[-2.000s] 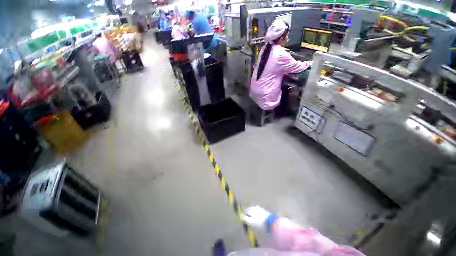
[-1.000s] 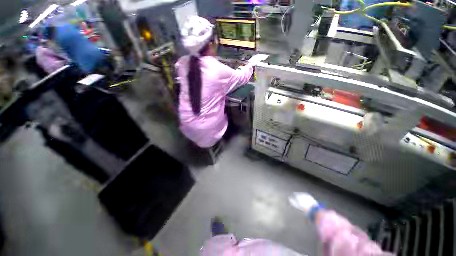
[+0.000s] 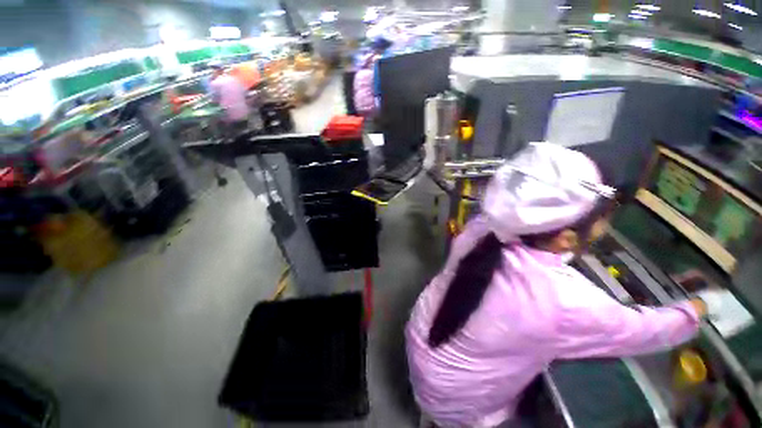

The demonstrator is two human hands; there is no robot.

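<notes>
Neither of my hands is in view. Nearest in front of me, a person in a pink smock and pale cap (image 3: 518, 334) sits at a line conveyor (image 3: 622, 267). One arm reaches forward, and the hand is by a white sheet or cloth (image 3: 725, 311). A monitor (image 3: 698, 201) with a green board image stands at the right. A black open tote (image 3: 297, 355) is at the lower middle, left of the person. The picture is blurred.
Stacked black totes (image 3: 341, 226) stand beyond the open tote, with a red bin (image 3: 343, 127) by their top. A grey machine (image 3: 493, 125) stands behind the seated person. Grey floor (image 3: 142, 334) runs along the left. People in pink are farther off.
The seated person, monitor and black tote now appear closer and larger. My gloved hand and pink sleeve, seen at the lower right before, are out of the picture.
</notes>
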